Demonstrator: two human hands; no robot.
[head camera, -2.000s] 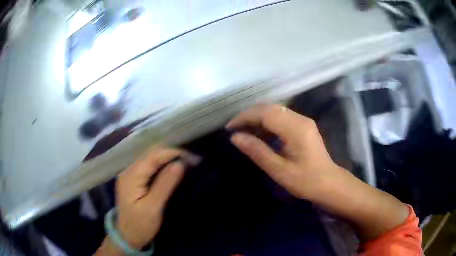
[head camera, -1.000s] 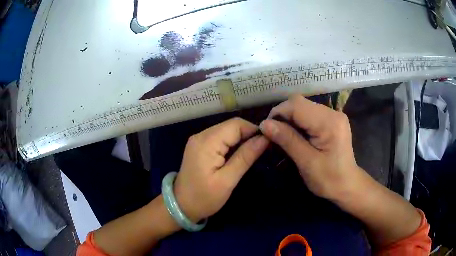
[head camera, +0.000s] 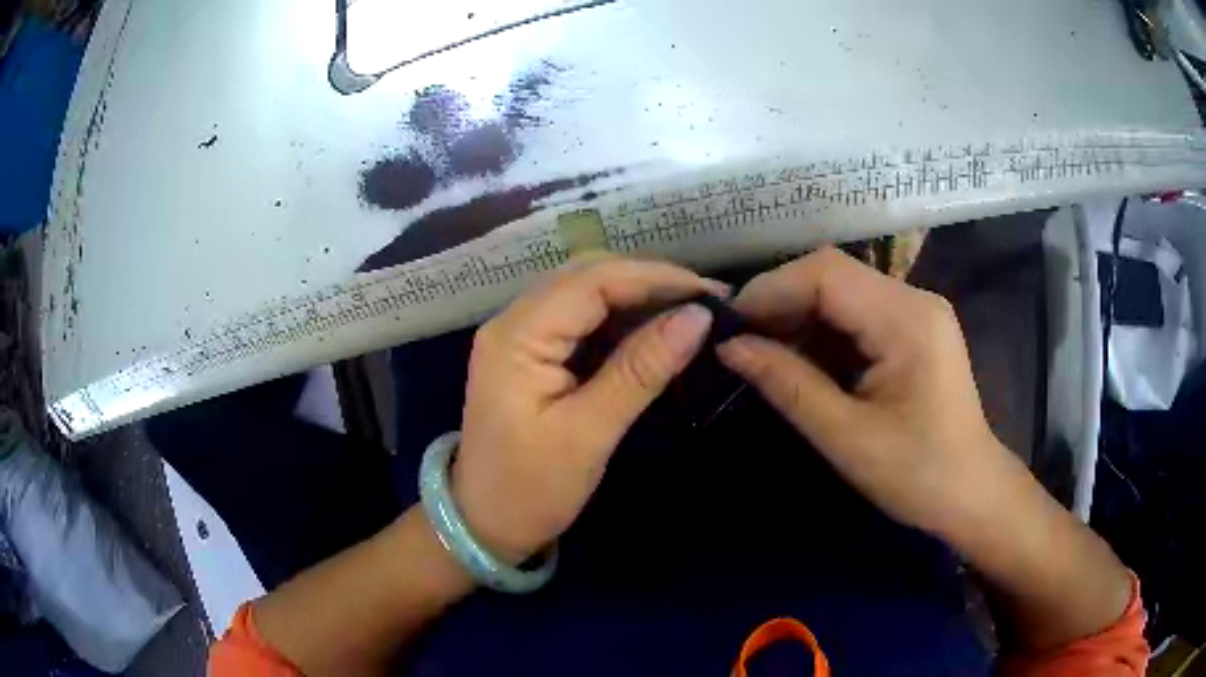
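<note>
A dark cloth piece (head camera: 721, 315) is pinched between my two hands, just below the table's near edge and above my dark-covered lap. My left hand (head camera: 569, 397), with a pale green bangle at the wrist, grips it between thumb and forefinger. My right hand (head camera: 860, 384) holds its other side between thumb and fingers. The cloth merges with the dark lap, so its full outline cannot be told. A fine pale thread (head camera: 721, 405) shows below the fingertips. An orange loop (head camera: 782, 648) lies on the lap at the bottom.
The white table (head camera: 741, 79) with dark smudges lies ahead. A ruler tape (head camera: 437, 275) with a yellowish patch (head camera: 581, 233) runs along its near edge. Dark cloth (head camera: 265, 463) over a white sheet (head camera: 218, 549) is low at left. A grey bag (head camera: 80, 569) is further left.
The blur of the earliest frame is gone. Since the middle frame, the fingertips have parted slightly and a dark cloth edge now shows between them. The orange loop stays on the lap.
</note>
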